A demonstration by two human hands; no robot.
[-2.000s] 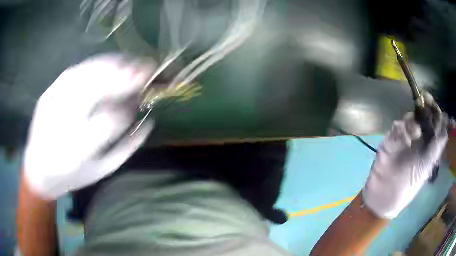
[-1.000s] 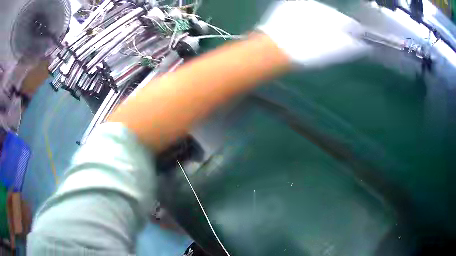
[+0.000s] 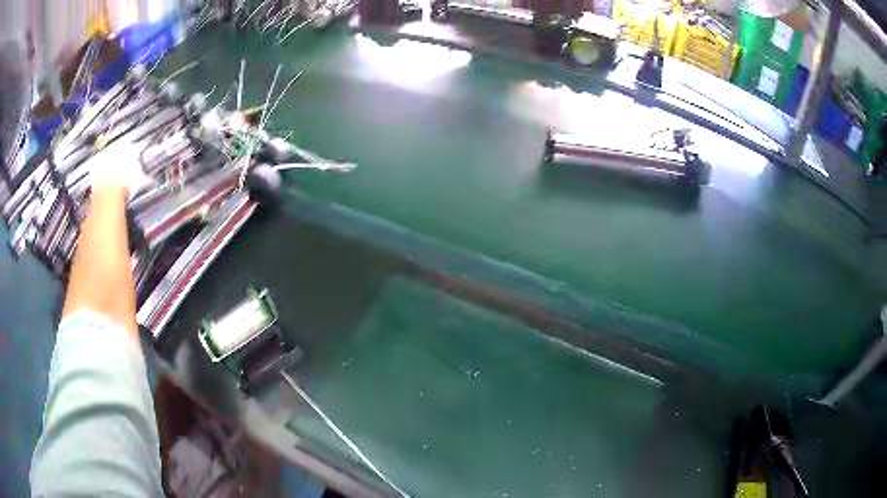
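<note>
My left hand (image 3: 117, 167), in a white glove and blurred, is at the pile of long units (image 3: 199, 214) at the left. Its fingers are not clear, so I cannot tell whether it holds a unit. The piled units are silvery bars, some with reddish stripes, and white wires (image 3: 255, 131) stick out from their ends. A single long unit (image 3: 622, 154) lies apart on the green surface at the far right. My right hand is not in view.
A solder reel (image 3: 239, 327) in a green-black frame stands at the lower left, with solder wire (image 3: 340, 435) running from it. A black holder with a yellow sponge (image 3: 751, 487) is at the lower right. Yellow crates (image 3: 705, 49) and green containers (image 3: 768, 53) are at the back right.
My left arm has moved from the top centre to the pile at the left. The view has shifted and now shows the solder reel, the separate unit and the holder.
</note>
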